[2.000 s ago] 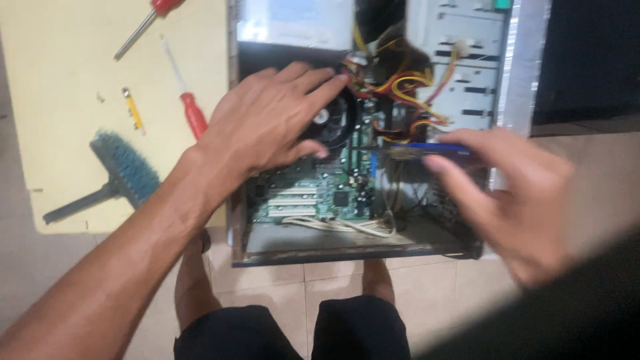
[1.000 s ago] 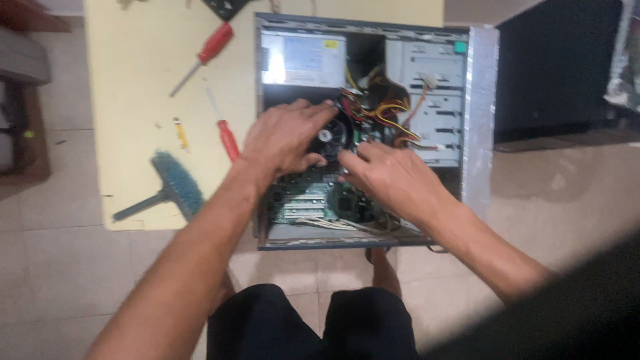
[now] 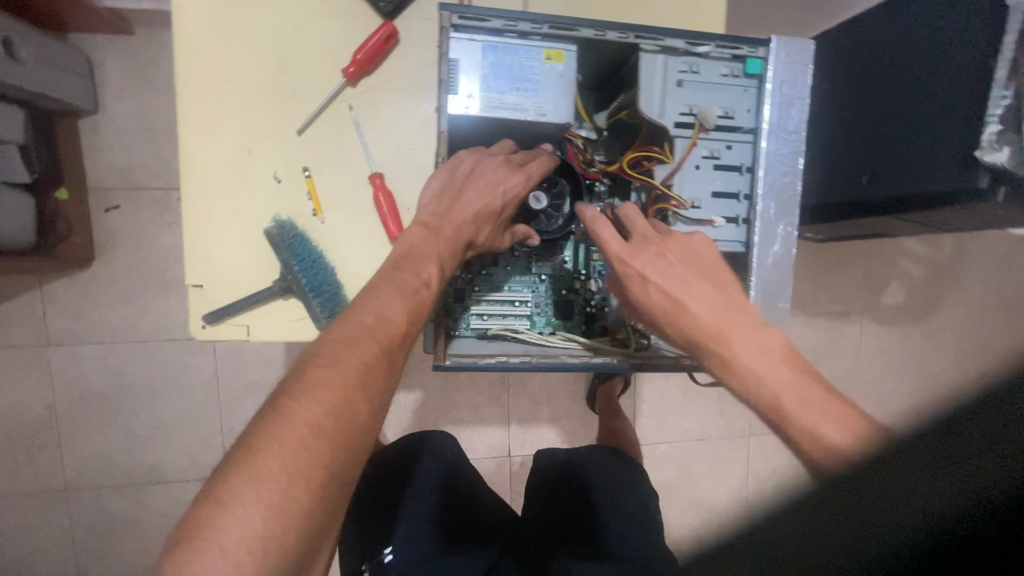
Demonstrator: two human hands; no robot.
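An opened desktop computer case [image 3: 782, 184] lies on its side on a yellow table. Inside it, my left hand [image 3: 484, 192] rests over the left and upper side of the round black CPU cooler fan [image 3: 550, 200], its fingers on the rim and the thumb near the lower edge. My right hand [image 3: 672, 264] is just right of the fan, fingers bent down towards the green motherboard [image 3: 552, 292]; whether its fingertips hold anything is hidden. Above the fan sit the metal power supply [image 3: 512, 78] and loose red and yellow power cables [image 3: 640, 164].
On the yellow table [image 3: 240, 144] left of the case lie a red-handled screwdriver [image 3: 372, 52], a second red-handled screwdriver [image 3: 384, 204], a small yellow tool [image 3: 313, 192] and a blue-bristled brush [image 3: 308, 268]. White cables [image 3: 544, 339] run along the case's lower edge. A dark panel [image 3: 896, 120] stands at right.
My right hand, which held a blue object over the right of the case two seconds ago, has moved left to beside the fan. The blue object no longer shows. My left hand stays on the fan.
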